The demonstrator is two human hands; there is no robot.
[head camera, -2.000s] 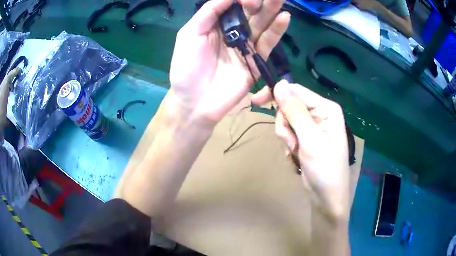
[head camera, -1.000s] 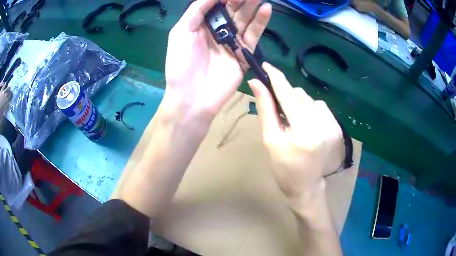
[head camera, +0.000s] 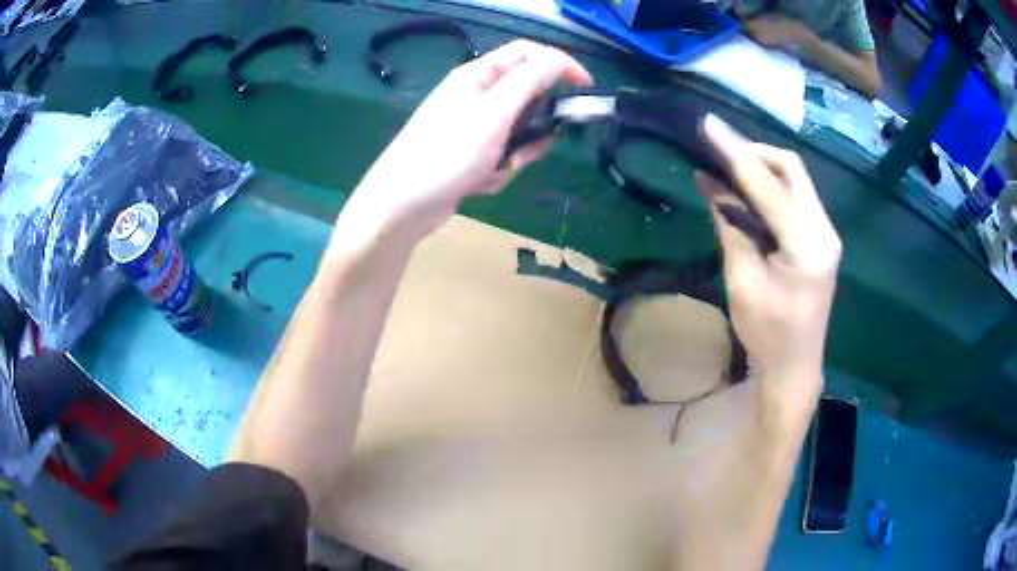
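A black headband assembly (head camera: pixel 658 112) is held up between my two hands, with a silvery-white patch near its left end. My left hand (head camera: pixel 468 134) is closed around the left end. My right hand (head camera: pixel 775 223) grips the right part of the arc, thumb and fingers around it. A second headband assembly (head camera: pixel 613 346) lies on the cardboard sheet (head camera: pixel 480 379), left of my right wrist, with a thin wire across its opening. My right hand hides part of it.
Several headbands (head camera: pixel 273 50) lie on the green conveyor belt (head camera: pixel 323 134). A drinks can (head camera: pixel 162 273), a thin black arc (head camera: pixel 251 273) and a plastic bag (head camera: pixel 100 190) are at left. A smartphone (head camera: pixel 831 463) and small blue object (head camera: pixel 879 522) are at right. A blue tray (head camera: pixel 669 47) and a person's arm (head camera: pixel 809 42) are beyond.
My hands have moved apart and the held headband has turned to span between them. The second headband on the cardboard now shows more fully. The view has shifted slightly, and belt headbands sit further left.
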